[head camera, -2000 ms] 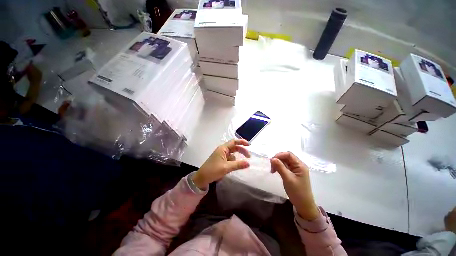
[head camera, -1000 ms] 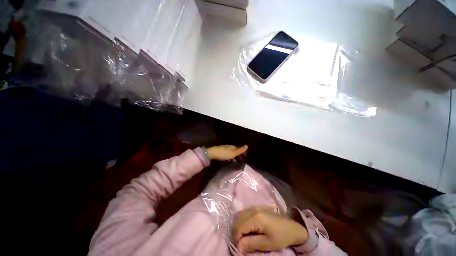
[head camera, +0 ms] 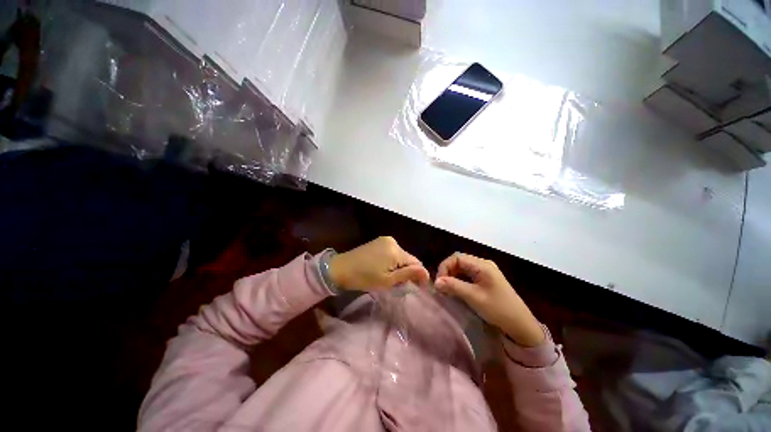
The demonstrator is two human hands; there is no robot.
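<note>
My left hand [head camera: 377, 265] and my right hand [head camera: 477, 287] are close together above my lap, in front of the bench edge. Both pinch the top edge of a clear plastic bag [head camera: 397, 337], which hangs down over my pink clothing. No box shows in the bag. A stack of empty clear bags [head camera: 528, 135] lies flat on the white bench [head camera: 592, 245], with a smartphone [head camera: 462, 103] on its left part.
At left, a large block of boxes [head camera: 279, 59] stands under loose clear film [head camera: 194, 110]. More white boxes [head camera: 719, 67] are stacked at upper right. A neighbour's dark sleeve [head camera: 93, 228] is at left; light cloth [head camera: 735, 396] is at lower right.
The view has tilted down from the bench to my lap. My right hand has risen from my lap since one second ago, and both hands now meet at the bag's top edge.
</note>
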